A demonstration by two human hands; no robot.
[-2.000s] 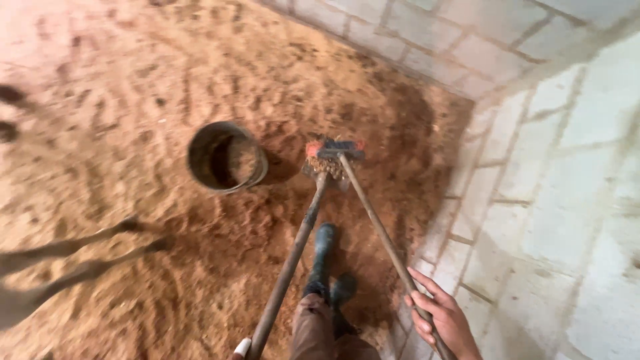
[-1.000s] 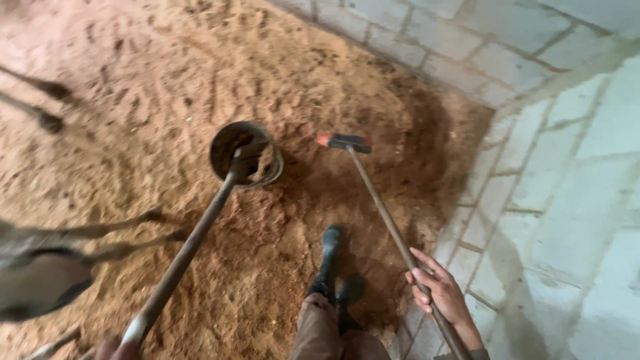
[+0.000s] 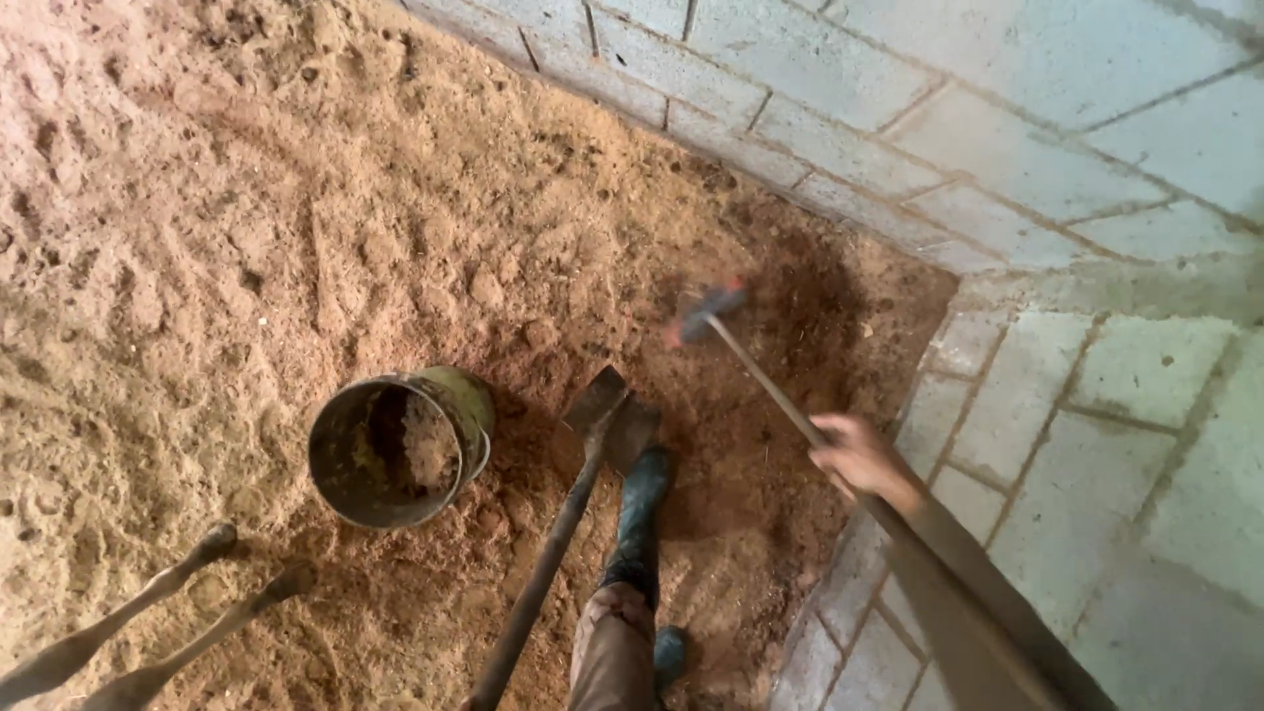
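Note:
My right hand (image 3: 861,456) grips the wooden handle of a broom, whose dark head with red ends (image 3: 705,312) is blurred over the soil, left of the wall corner. A shovel (image 3: 608,415) rests its blade on the ground just beyond the toe of my rubber boot, and its handle runs down to the bottom edge. Only a sliver of my left hand (image 3: 466,705) shows there, at the handle's end; its fingers are hidden. Left of the shovel blade stands a bucket (image 3: 474,410), tilted in view, with some brown matter inside.
Block walls (image 3: 839,109) meet in a corner at the right. Two thin animal legs with hooves (image 3: 212,543) stand on the uneven sandy floor (image 3: 197,296) at lower left. My boots (image 3: 642,499) are at bottom centre.
The shovel blade, over the bucket one second ago, is back on the ground near my boot. The broom head has swung away from its earlier place, toward the corner.

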